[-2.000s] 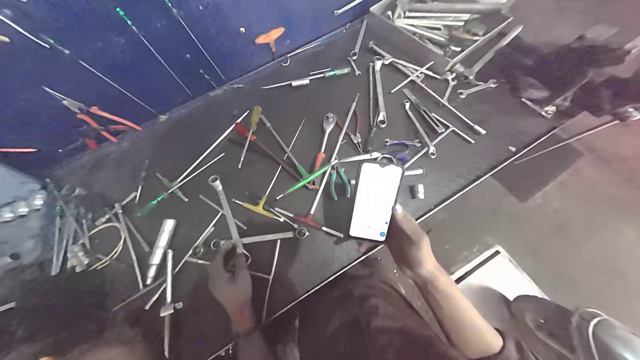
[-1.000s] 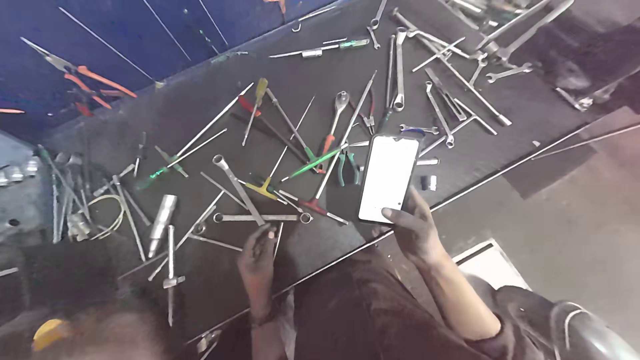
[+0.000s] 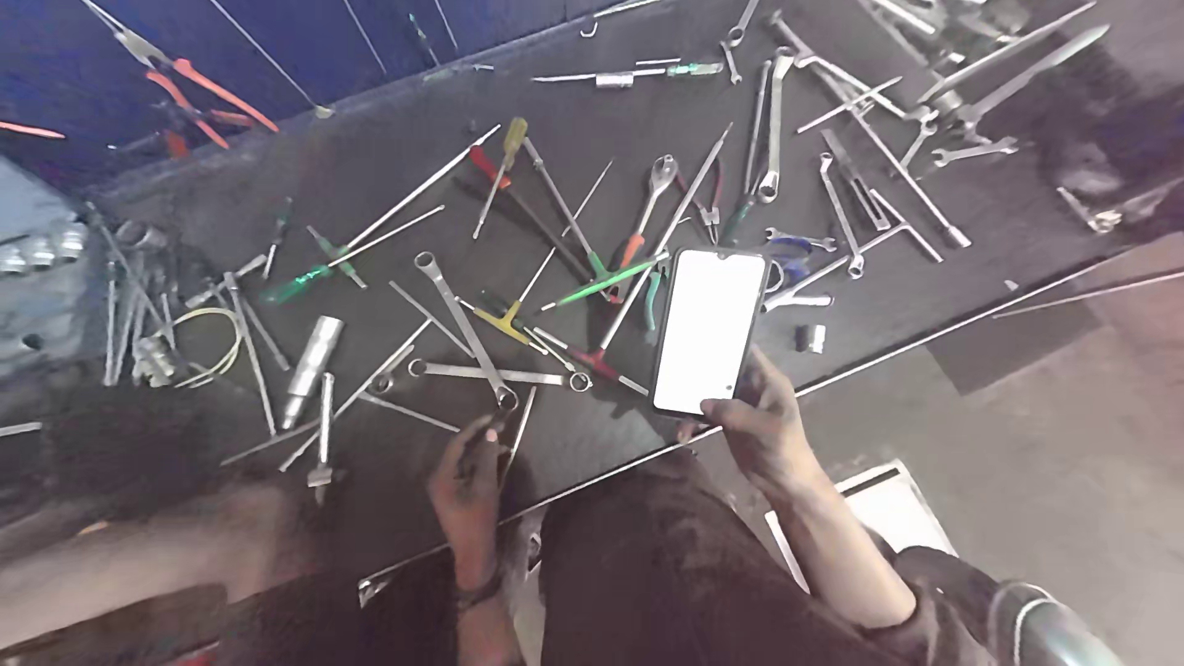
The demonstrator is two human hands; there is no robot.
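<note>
My right hand [image 3: 758, 416] holds a smartphone [image 3: 708, 333] upright above the bench edge, with the thumb on the lower part of its bright screen. My left hand [image 3: 467, 481] is over the front of the dark bench, its fingertips bent close to the lower ring of a slanted double-ended ring spanner [image 3: 460, 319]. Whether the fingers touch that ring cannot be made out. A second ring spanner [image 3: 495, 373] lies crosswise beneath it. Near them are a yellow T-handle tool [image 3: 507, 324], a red T-handle tool [image 3: 597, 361] and a steel tubular socket [image 3: 313, 356].
Screwdrivers, a ratchet [image 3: 652, 194] and several spanners spread over the bench [image 3: 388, 194]. Orange-handled pliers [image 3: 199, 92] are at upper left by the blue panel. A blurred forearm [image 3: 166, 555] of another person reaches in at lower left. More tools pile up at upper right.
My left hand was over the crossing of the two ring spanners two seconds ago and is now lower, by the slanted one's end. The phone stays in my right hand. The view has shifted.
</note>
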